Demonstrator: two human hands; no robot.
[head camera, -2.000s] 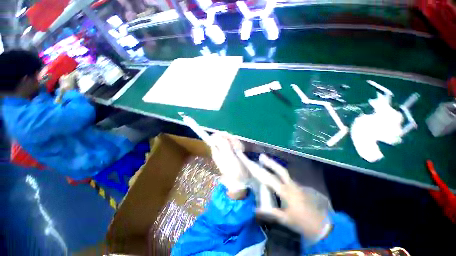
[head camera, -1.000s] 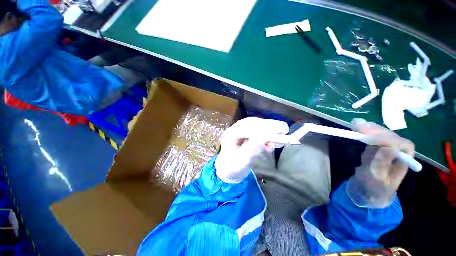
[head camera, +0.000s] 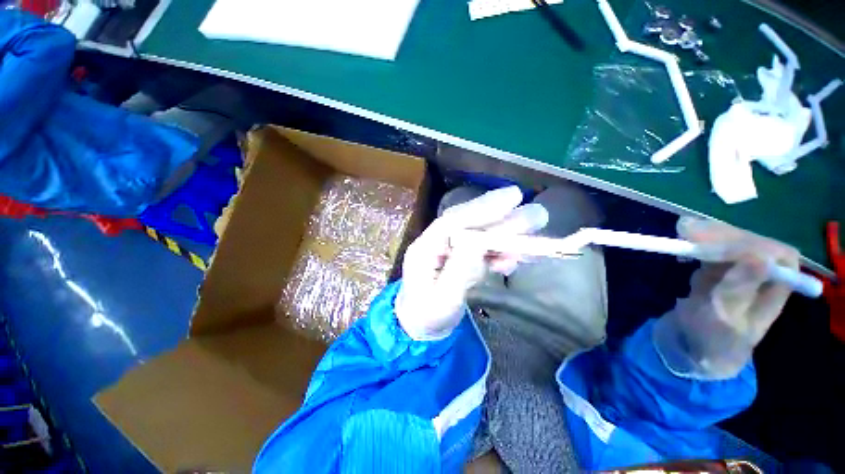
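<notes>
A slim white jointed arm (head camera: 635, 242) is held roughly level above my lap. My left hand (head camera: 449, 264), in a thin translucent glove, grips its left end; the fingers cover that end. My right hand (head camera: 732, 296), also gloved, grips it near the right end, and the tip sticks out past the fingers. Another white jointed arm (head camera: 684, 95) lies zigzag on the green bench (head camera: 482, 102), partly over a clear film (head camera: 616, 125). A crumpled white cloth (head camera: 741, 153) lies to its right, among more white arm pieces.
An open cardboard carton (head camera: 245, 250) with shiny clear packs (head camera: 347, 250) stands left of my lap. On the bench are a white sheet (head camera: 315, 23), small metallic pieces (head camera: 681, 32), a dark stick (head camera: 561, 26) and a red tool (head camera: 836, 278). A person's blue sleeve (head camera: 74, 130) is at left.
The view has tilted down from the lit lamps to my lap. Both hands were close together and blurred; they are now apart, with the arm stretched level between them. Lately it moved slightly right.
</notes>
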